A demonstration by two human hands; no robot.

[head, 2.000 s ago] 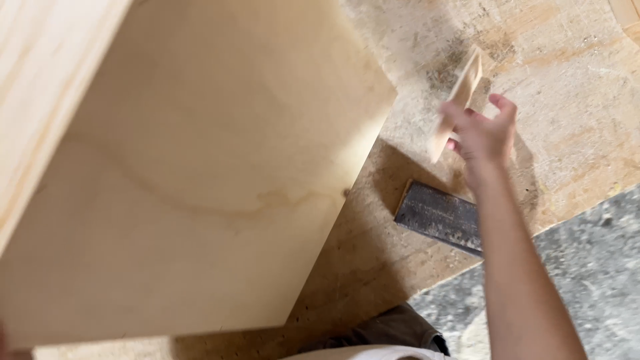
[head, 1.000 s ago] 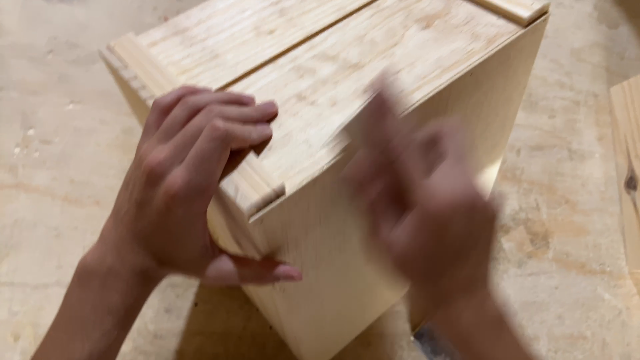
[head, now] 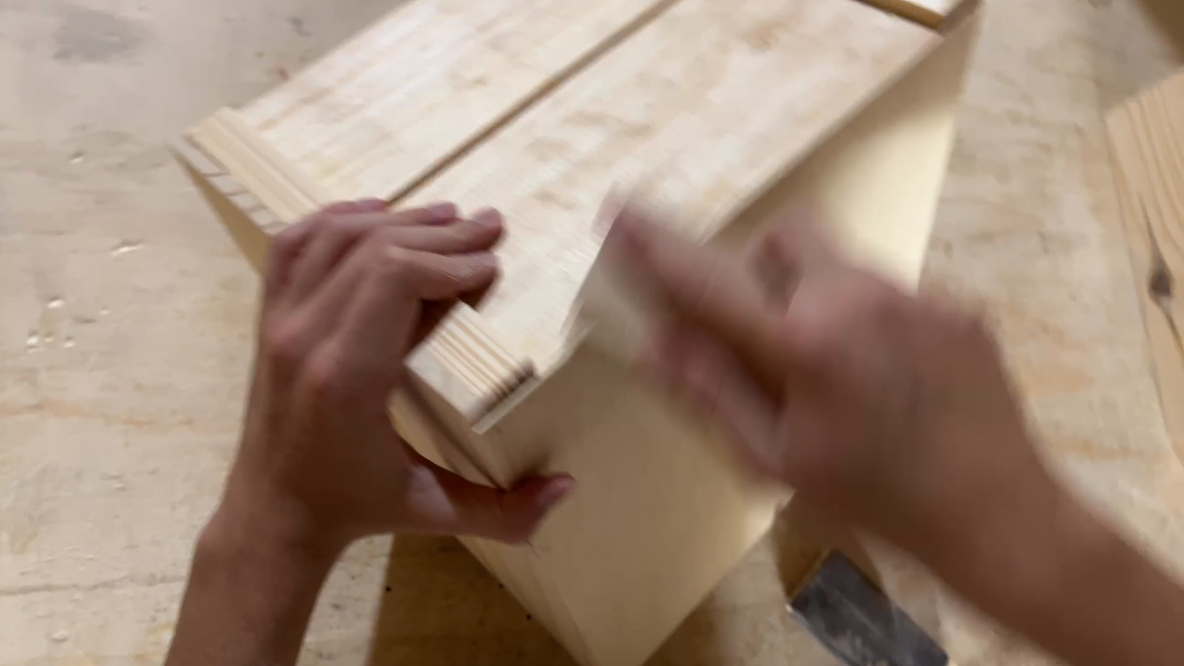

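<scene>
A pale wooden box (head: 666, 120) stands tilted in view, with a dark gap between two boards of its upper face and a strip along each end. My left hand (head: 370, 370) grips its near left corner, fingers over the end strip and thumb on the plywood side. My right hand (head: 795, 351), blurred by motion, pinches a thin, pale, flat piece (head: 610, 296), probably wood, at the box's upper right edge. Whether the piece touches that edge is not clear.
A dark, worn flat block (head: 865, 615) lies on the plywood worktop (head: 111, 370) at the lower right, near my right forearm. A knotted pine board (head: 1156, 240) lies at the right edge.
Two seconds ago my right hand was at the pale piece above the worktop; now it holds that piece at the box's edge. The box's slotted face has come into view, with my left hand on its corner.
</scene>
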